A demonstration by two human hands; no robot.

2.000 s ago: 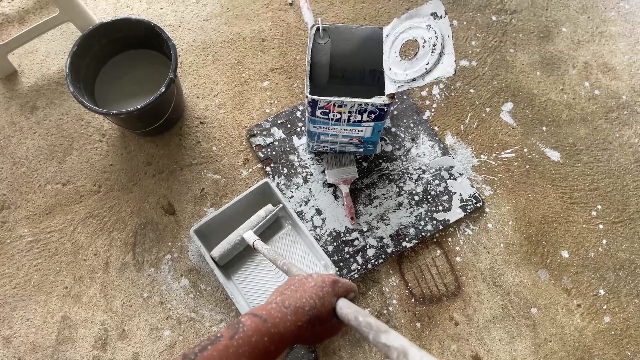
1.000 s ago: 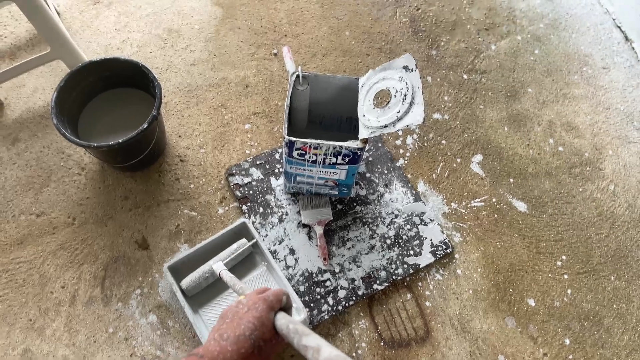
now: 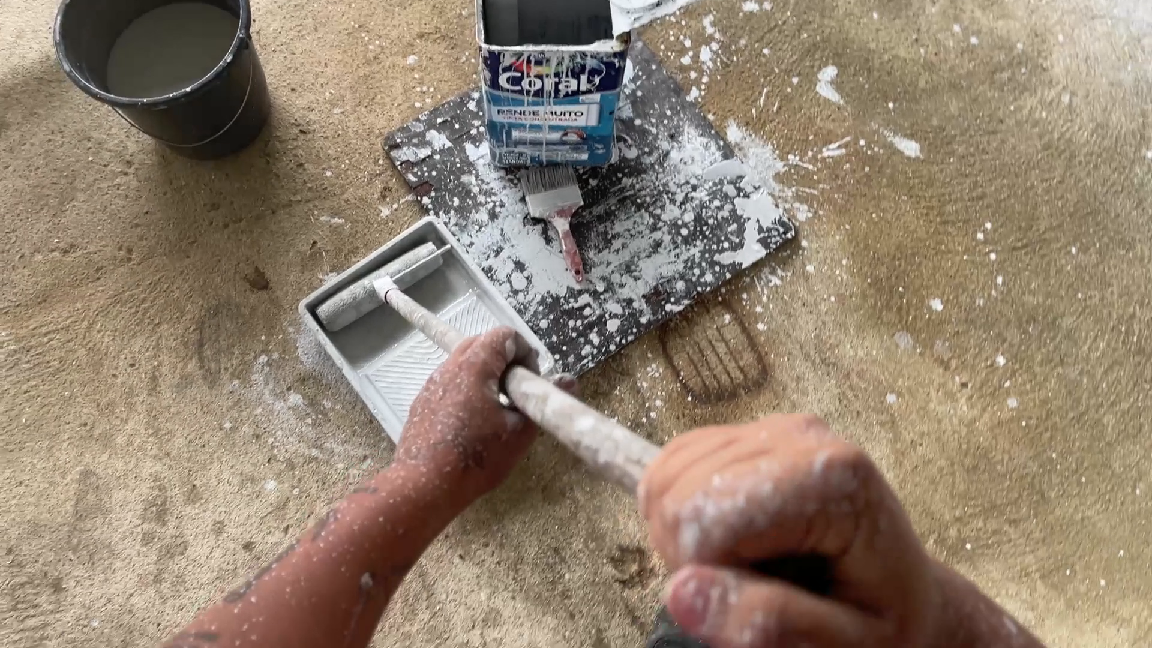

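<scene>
A paint-covered roller pole (image 3: 585, 434) runs from the lower right toward the roller. My left hand (image 3: 477, 409), flecked with paint and wearing a ring, grips it near the roller end. Nearer the camera, my right hand (image 3: 783, 522) is closed on the same pole; a dark part shows below its fingers. The paint roller (image 3: 369, 290) lies across the upper part of a grey paint tray (image 3: 354, 382), whose ribbed slope is partly behind my left hand. Beside the tray, a flat paintbrush (image 3: 556, 211) lies on a paint-splattered dark board (image 3: 648, 243).
An open square paint can (image 3: 551, 108) stands on the board, its top and lid (image 3: 648, 11) cut off by the view's edge. A black bucket (image 3: 193, 99) of grey liquid stands at upper left. Paint spots mark the rough floor (image 3: 945, 387).
My right hand has come into view on the pole. The roller remains in the tray with my left hand on the pole. The view has shifted, cutting off the tops of the can and bucket.
</scene>
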